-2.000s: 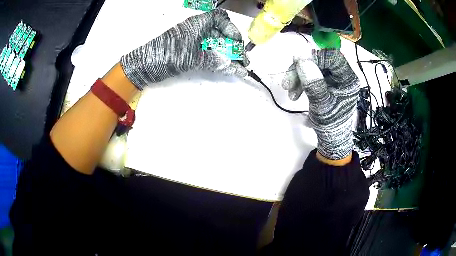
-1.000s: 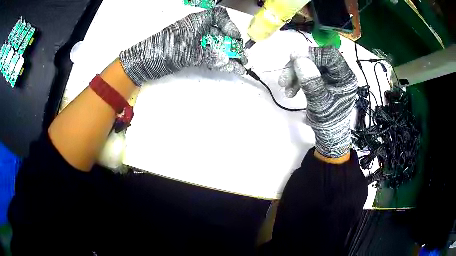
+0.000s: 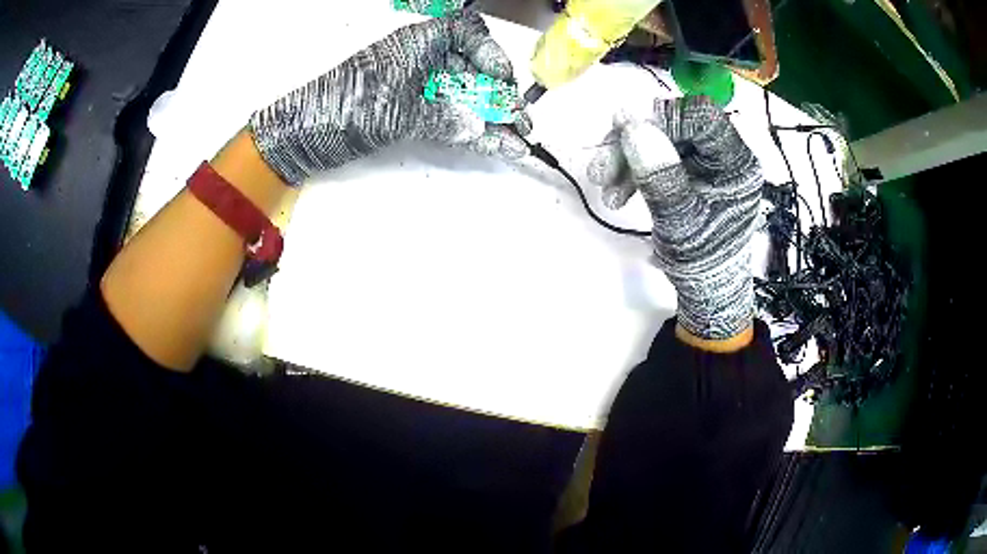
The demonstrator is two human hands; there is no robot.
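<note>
My left hand (image 3: 433, 103), in a grey-white knit glove, holds a small teal-green circuit board (image 3: 472, 95) at the top centre. A black cable (image 3: 586, 199) runs from beside the board, at my left fingertips, down right and passes behind my right hand. The dark tip of a yellow tool (image 3: 584, 41) is at the board's right end; fingers partly hide the contact. My right hand (image 3: 682, 162), gloved, is right of the board with thumb and finger pinched; a faint thin wire seems to run from them towards the board.
A tangled black cable pile (image 3: 855, 292) lies at the right. Green boards (image 3: 38, 114) are on the black mat at left; another green board (image 3: 428, 5) is at the top edge. A green disc (image 3: 703, 80) and a dark rectangular object (image 3: 716, 30) are upper right. The white work surface (image 3: 433, 292) lies below my hands.
Both hands, the board and the surroundings appear shifted slightly left in the view. The board stays in my left hand at the tool tip, and my right hand keeps its pinch.
</note>
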